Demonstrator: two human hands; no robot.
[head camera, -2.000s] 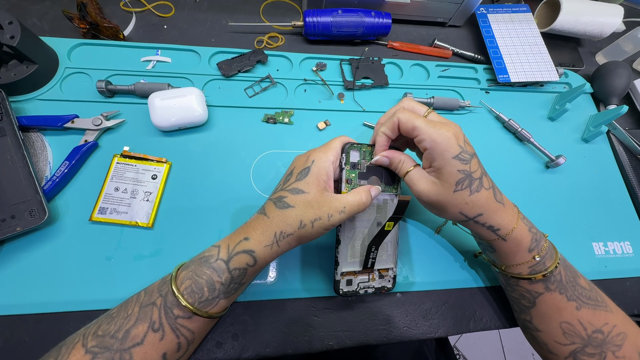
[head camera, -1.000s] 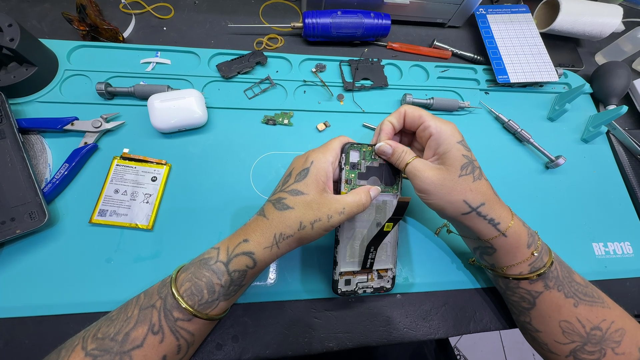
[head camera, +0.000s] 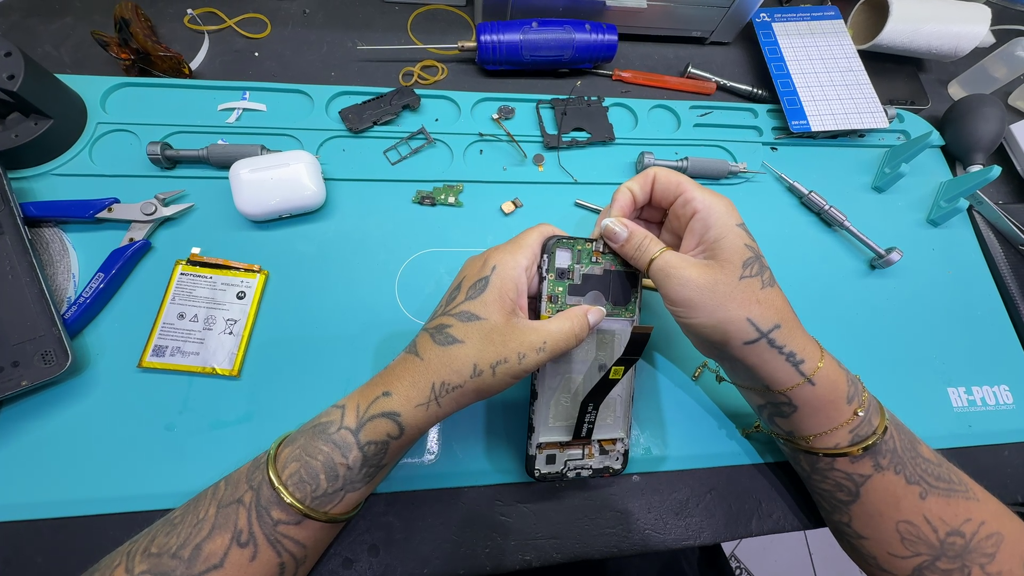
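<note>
An opened smartphone (head camera: 560, 400) lies upright in view on the teal repair mat. My left hand (head camera: 512, 312) grips its upper left side, thumb across the lower edge of the green circuit board (head camera: 588, 276). My right hand (head camera: 680, 240) is at the board's top right corner, thumb and index finger pinched together; whether they hold a small part is hidden. A black flex cable (head camera: 612, 380) runs down over the bare battery bay. The removed Motorola battery (head camera: 204, 316) lies to the left. A small green board (head camera: 438, 195) and a camera module (head camera: 511, 206) lie above the phone.
Blue-handled cutters (head camera: 108, 272) and a white earbud case (head camera: 278, 185) are at left. Grey screwdrivers (head camera: 836, 216) lie at right. Black phone covers (head camera: 380, 109), a SIM tray (head camera: 409, 146) and small parts sit in the mat's grooves. A blue-handled screwdriver (head camera: 546, 44) lies behind.
My right hand has shifted slightly, from over the middle of the board's upper part to its top right corner. My left hand still grips the phone.
</note>
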